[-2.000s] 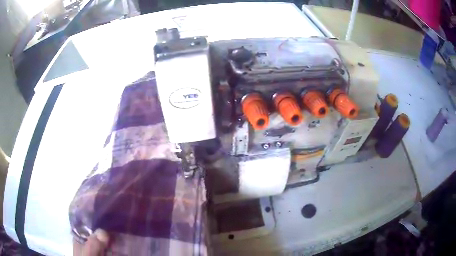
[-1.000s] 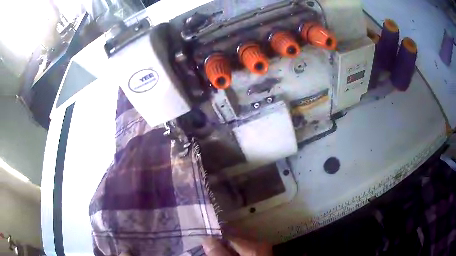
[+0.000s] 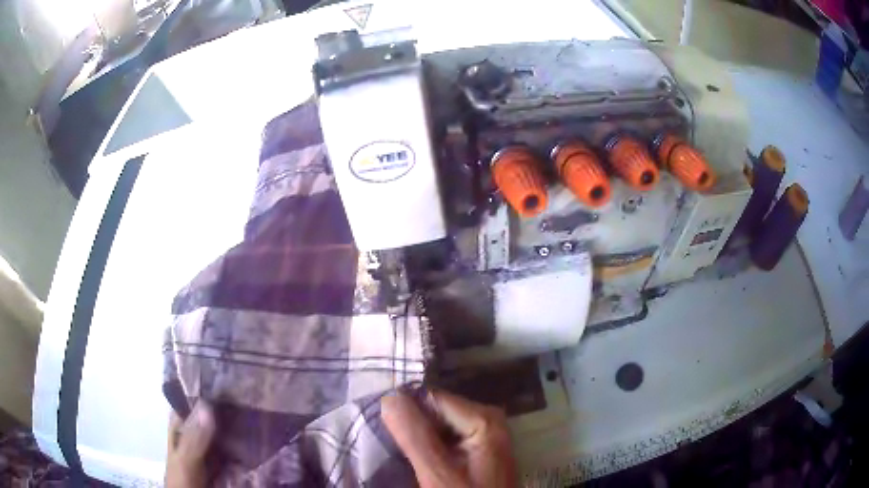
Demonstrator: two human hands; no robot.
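Observation:
A plaid fabric panel (image 3: pixel 286 276) in purple, white and dark checks lies on the machine table, left of and under the head of the overlock machine (image 3: pixel 381 162). Its fuzzy right edge runs below the presser foot (image 3: pixel 395 295). My right hand (image 3: pixel 453 438) pinches the cloth near that edge, just below the foot, where the cloth is folded. My left hand (image 3: pixel 191 443) is at the cloth's lower left edge, partly cut off by the frame; its thumb lies on the cloth and the other fingers are hidden.
The white looper cover (image 3: pixel 543 303) is right of the foot. Orange tension knobs (image 3: pixel 581 173) line the machine front. A control panel (image 3: pixel 705 236) and purple thread cones (image 3: pixel 781 229) stand at the right. A printed ruler (image 3: pixel 667 438) runs along the table's front edge.
The cloth has moved up past the foot since the first frame. My right hand has come in and moved closer to the foot. More of my left hand shows. The camera view has shifted.

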